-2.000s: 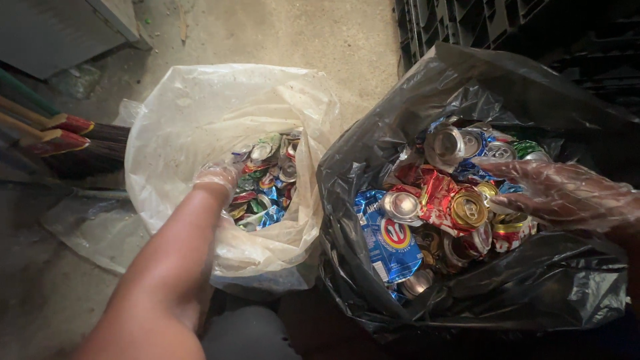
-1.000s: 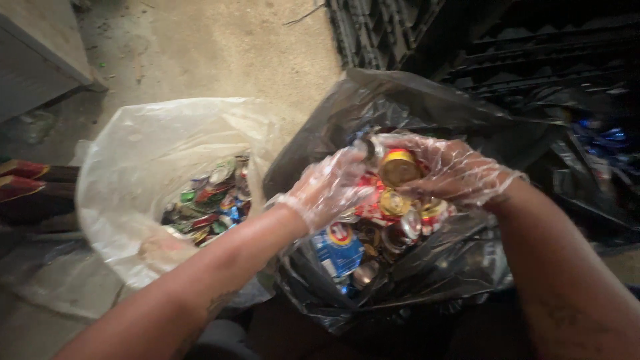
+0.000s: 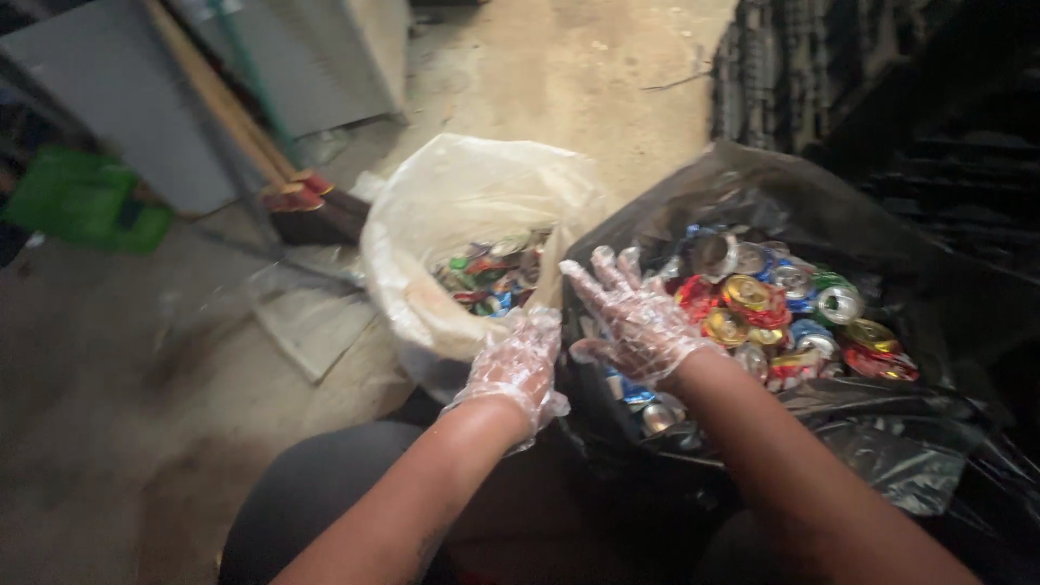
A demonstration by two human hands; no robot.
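Observation:
Both hands wear clear plastic gloves. My left hand is at the near right rim of a whitish plastic bag, which has crushed cans down inside it. Whether its fingers grip the rim I cannot tell. Spread and holding nothing, my right hand is over the left side of a black plastic bag. Many crushed drink cans, red, gold, blue, green and silver, fill the black bag to the right of that hand. The two bags stand side by side.
Broom heads with wooden handles lean at the left, by a grey cabinet. A green plastic object lies on the concrete floor at the far left. Black plastic crates are stacked at the back right. My knee is near the bags.
Both hands were together over the cans in the black bag one second ago, with a can between them; now they are apart and farther left relative to the bags. The view has swung left.

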